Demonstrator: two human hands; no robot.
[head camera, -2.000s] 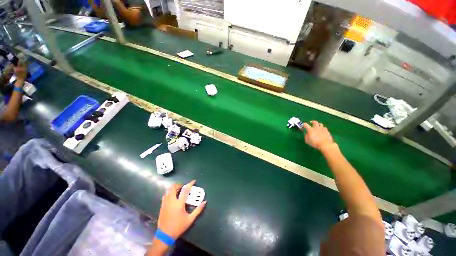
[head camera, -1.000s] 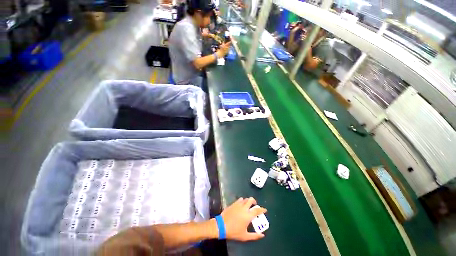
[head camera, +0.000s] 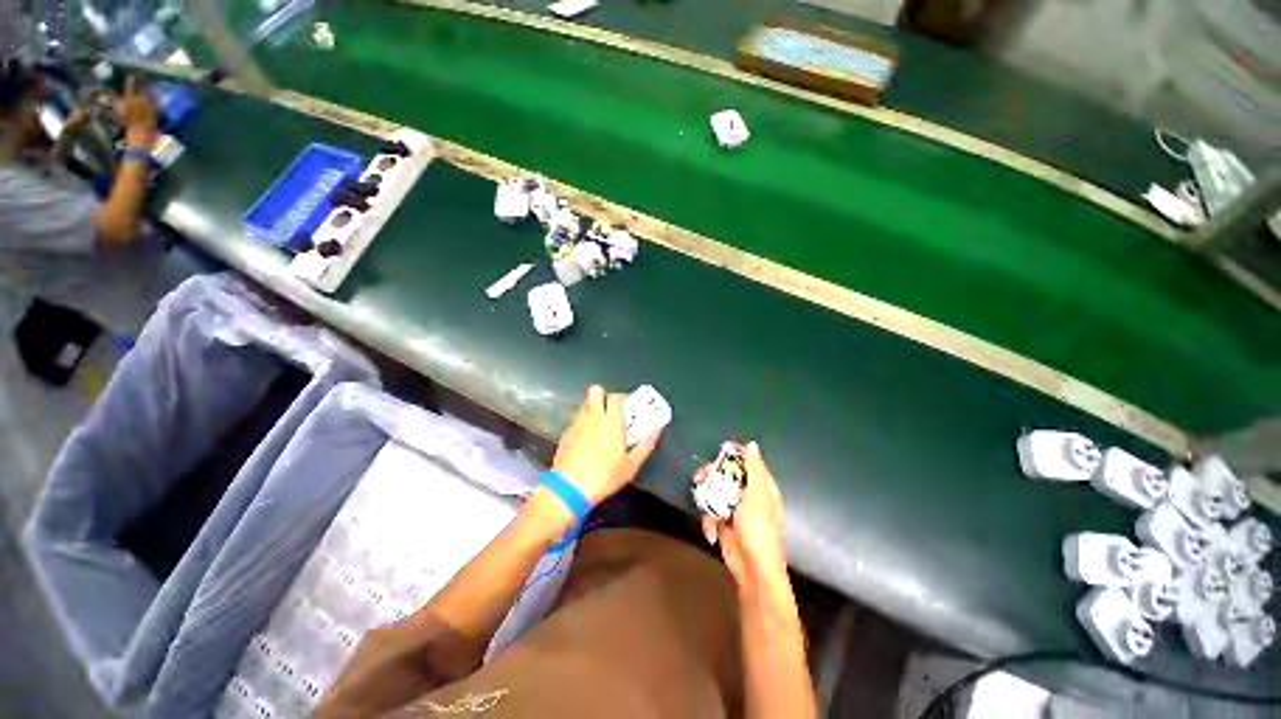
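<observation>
My left hand (head camera: 597, 450), with a blue wrist band, holds a white housing cover (head camera: 645, 414) over the front edge of the dark green bench. My right hand (head camera: 750, 509) holds a plug body with inner parts (head camera: 721, 482), just right of the cover and apart from it. Another housing cover (head camera: 551, 308) lies on the bench beyond my left hand. A loose pile of plug bodies (head camera: 579, 254) lies behind it, with a small white strip (head camera: 510, 280) at its left.
Closed adapters (head camera: 1177, 541) are grouped at right. Two lined bins stand at left, the near one (head camera: 358, 513) with white parts. A blue tray (head camera: 304, 195) and white strip with dark openings (head camera: 368, 211) lie at left. One white piece (head camera: 729, 128) is on the green belt (head camera: 843, 211). Another worker (head camera: 70, 197) sits far left.
The view has swung right and down from the bins. My right hand, earlier reaching over the belt at a plug body, now holds one near my lap. My left hand has raised the cover off the bench.
</observation>
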